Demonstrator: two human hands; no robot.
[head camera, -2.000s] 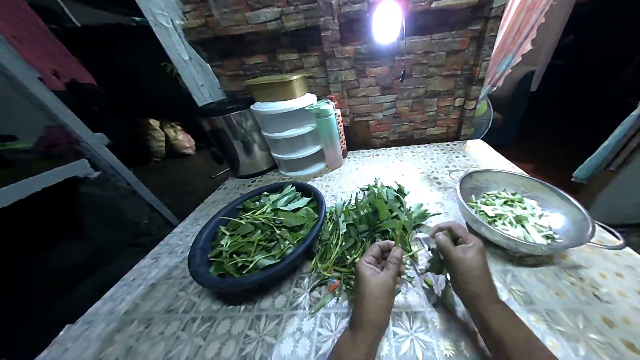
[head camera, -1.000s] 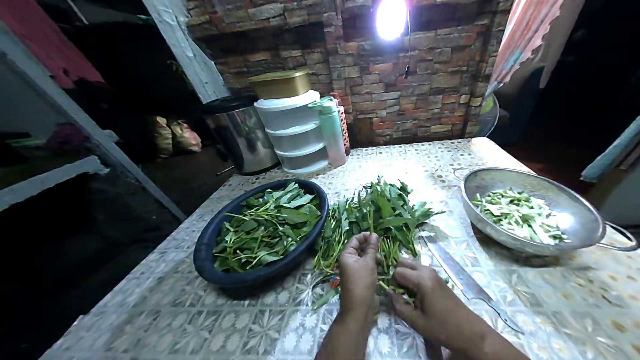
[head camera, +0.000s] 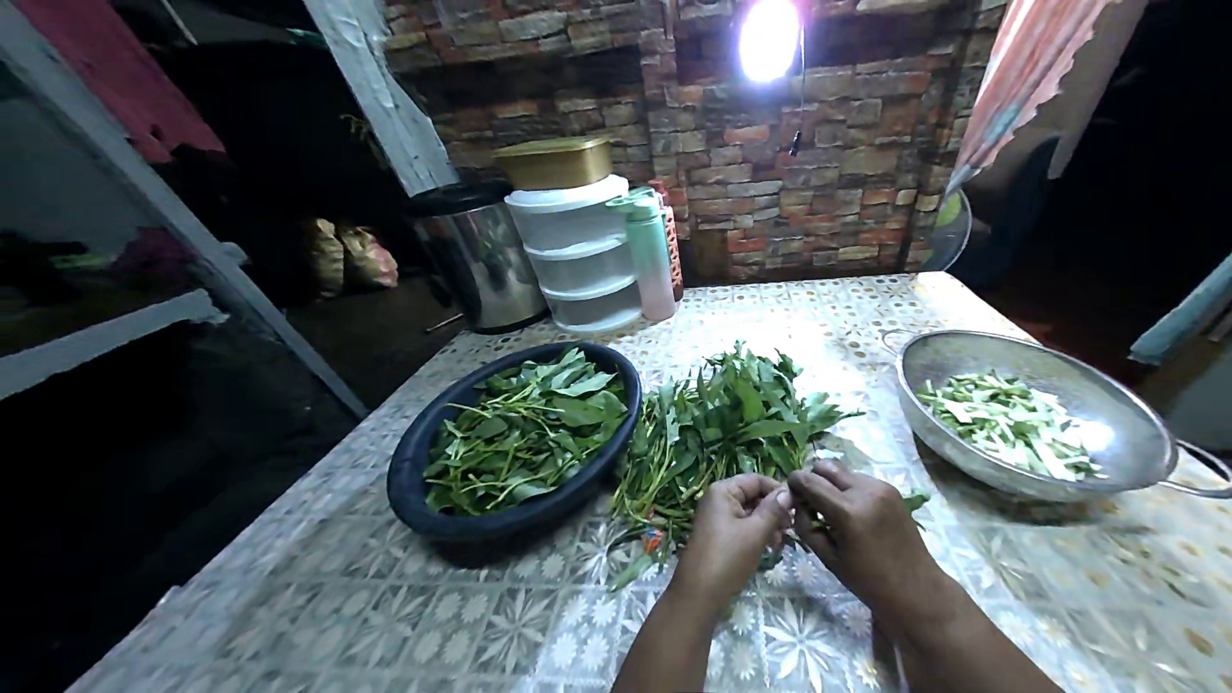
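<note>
My left hand (head camera: 736, 534) and my right hand (head camera: 852, 515) meet fingertip to fingertip at the near edge of a pile of leafy green stems (head camera: 731, 423) on the table. The right hand pinches a green sprig, whose leaf (head camera: 914, 501) sticks out past its knuckles. The left fingertips are closed against the right ones; whether they grip part of the stem is hard to see. Left of the pile, a dark oval basin (head camera: 409, 500) holds more leafy stems (head camera: 529, 433). To the right, a metal strainer (head camera: 1121, 395) holds cut pale-green pieces (head camera: 1011, 423).
The table (head camera: 462, 616) has a patterned plastic cover. Along its back stand a metal container with a black lid (head camera: 486, 260), stacked clear drawers (head camera: 582, 255) with a gold box (head camera: 553, 164) on top, and a green-and-pink bottle (head camera: 650, 260). A lit lamp (head camera: 770, 38) hangs by the brick-patterned wall.
Since a second ago, my right hand has risen from low in the pile to meet the left at its right side. The knife seen on the table then is not visible now.
</note>
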